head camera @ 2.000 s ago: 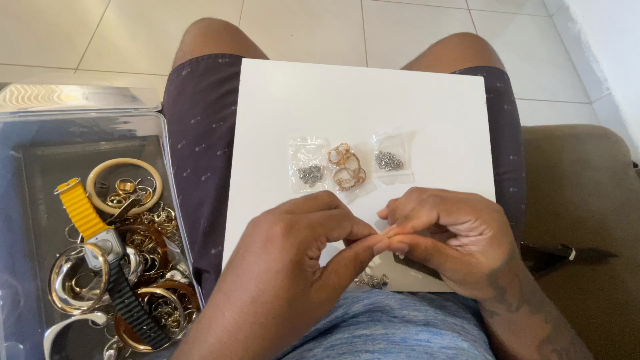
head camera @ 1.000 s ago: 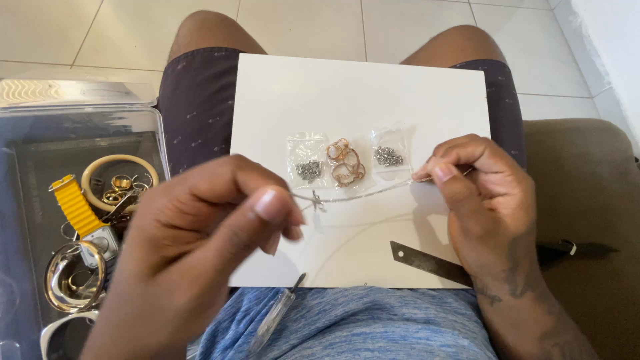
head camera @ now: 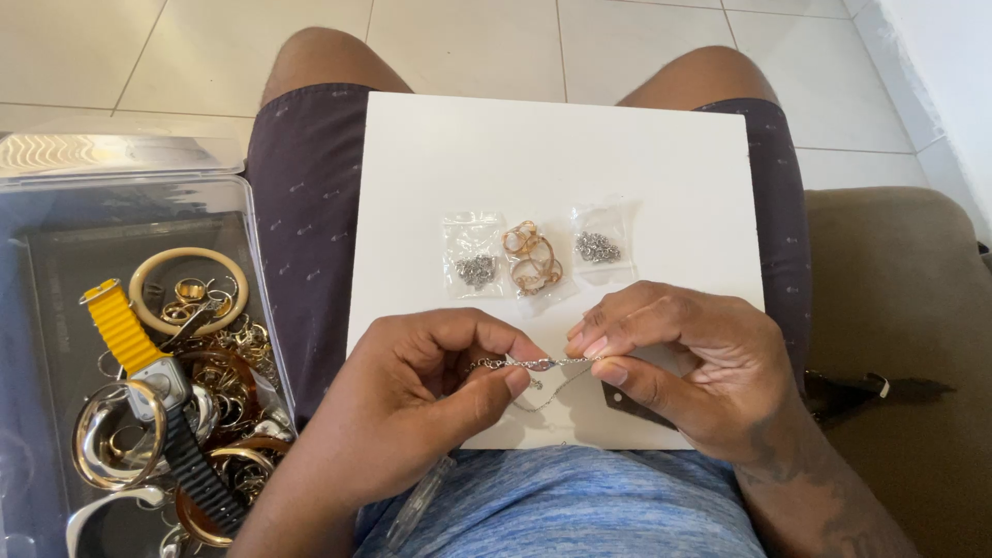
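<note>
A thin silver-coloured chain (head camera: 570, 361) is stretched between my two hands, low over a white board (head camera: 480, 159) on my lap. Thumb and index finger of my left hand (head camera: 434, 387) pinch it near a clasp-like piece, with larger links running back over the fingers. My right hand (head camera: 682, 349) pinches the finer links a short way to the right. A loop of the chain hangs below. Beyond the hands lie a small clear bag of silver chain (head camera: 474, 271), a bag of gold-coloured rings (head camera: 533, 263) and another bag of silver chain (head camera: 598, 248).
At the left stands a clear plastic box (head camera: 252, 225) with bangles, rings and a watch with yellow and black straps (head camera: 151, 380). A dark flat blade (head camera: 632, 404) lies partly under my right hand. A clear plastic pen-like item (head camera: 418, 504) rests against my shirt.
One second ago my hands were wider apart with the chain drawn between them; now they are close together. The dark blade, well exposed then, is now mostly covered by my right hand.
</note>
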